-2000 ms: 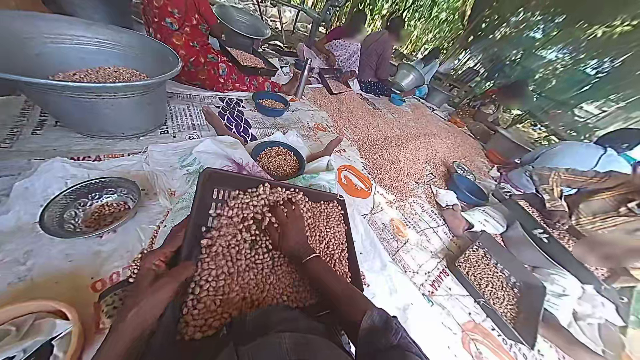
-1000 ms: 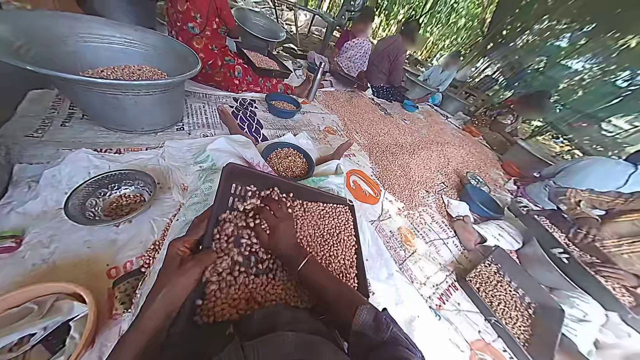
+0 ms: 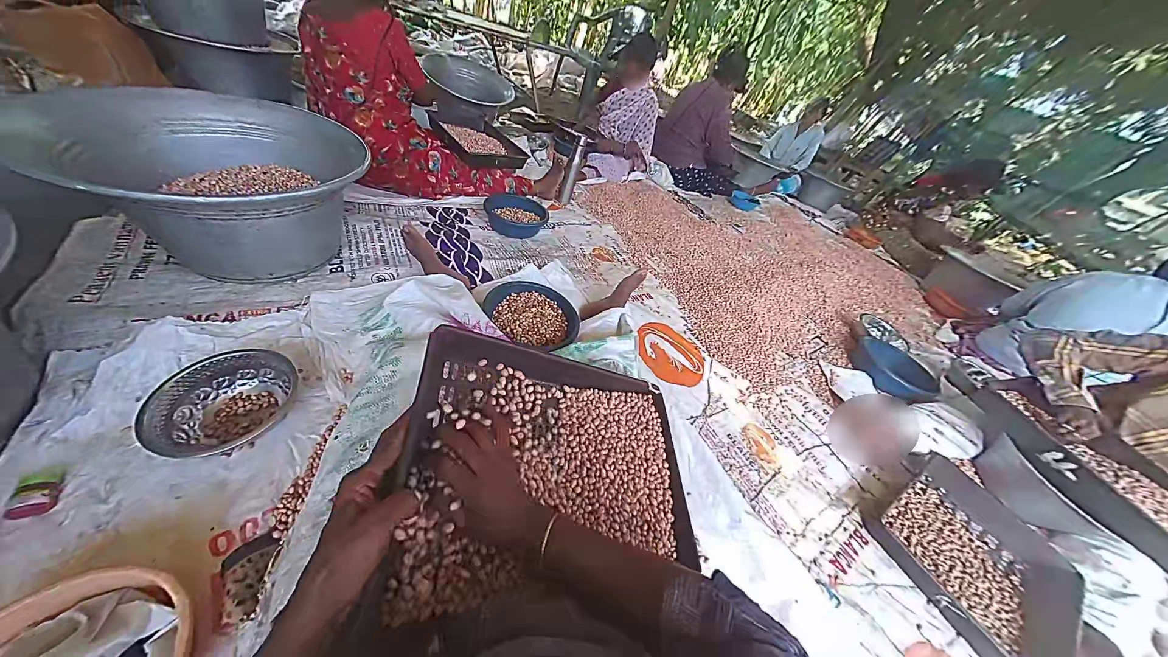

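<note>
A dark rectangular tray (image 3: 538, 358) of light brown nuts or kernels (image 3: 607, 438) lies across my lap, slightly tilted. My left hand (image 3: 370, 511) grips the tray's left side, thumb over the rim. Inside the tray my right hand (image 3: 484, 470) rests among the nuts, fingers partly sunk in them at the left part, with a thin bangle at the wrist; whether it grasps any cannot be told. The dark tray floor shows between scattered nuts near the top left corner. Just beyond the tray is a blue bowl (image 3: 532, 299) of nuts.
A big metal basin (image 3: 255, 228) with nuts stands at upper left, a patterned metal bowl (image 3: 155, 415) below it. A wide spread of nuts (image 3: 766, 274) covers the sacks beyond. Several people sit around it with trays and basins. Another filled tray (image 3: 1049, 579) lies right; a round-rimmed container (image 3: 178, 593) stands lower left.
My right hand has moved left across the tray, towards my left hand. More dark tray floor shows near the top left corner. My left hand stays on the tray's left side.
</note>
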